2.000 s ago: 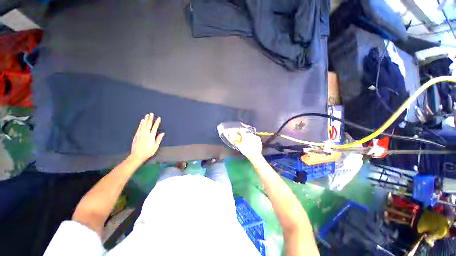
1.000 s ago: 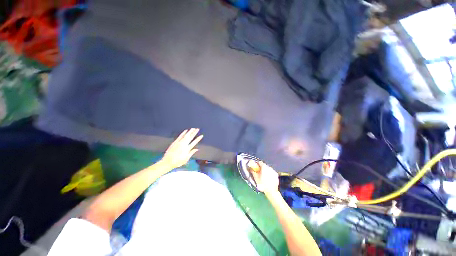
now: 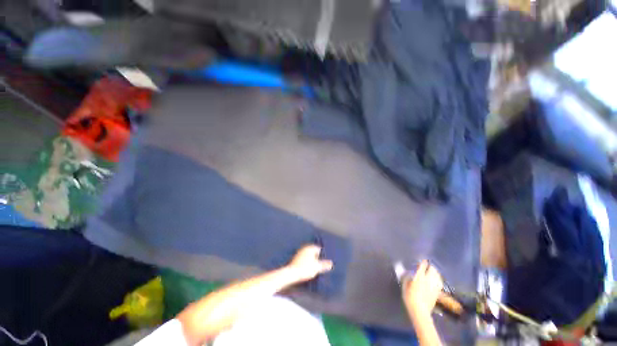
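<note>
Dark blue-grey trousers (image 3: 210, 209) lie flat along the near side of the padded ironing table, with the narrow leg end to the right. My left hand (image 3: 311, 263) is on or just over that leg end, fingers partly curled; blur hides whether it pinches cloth. My right hand (image 3: 423, 287) is right of the leg end, over the table's near right part. It appears closed around the steam iron (image 3: 400, 272), of which only a small blurred silver part shows beside the fingers.
The grey-brown table cover (image 3: 284, 162) has a crumpled dark clothing pile (image 3: 413, 115) at its far right. A tan piece (image 3: 450, 303) and hose parts (image 3: 521, 316) are right of my right hand. A red bag (image 3: 101, 121) is left; a yellow bag (image 3: 141, 301) is lower left.
The view has tilted and shifted, showing more of the table's far side. My left hand has moved right to the leg end and its fingers have curled. My right hand has moved right with the iron.
</note>
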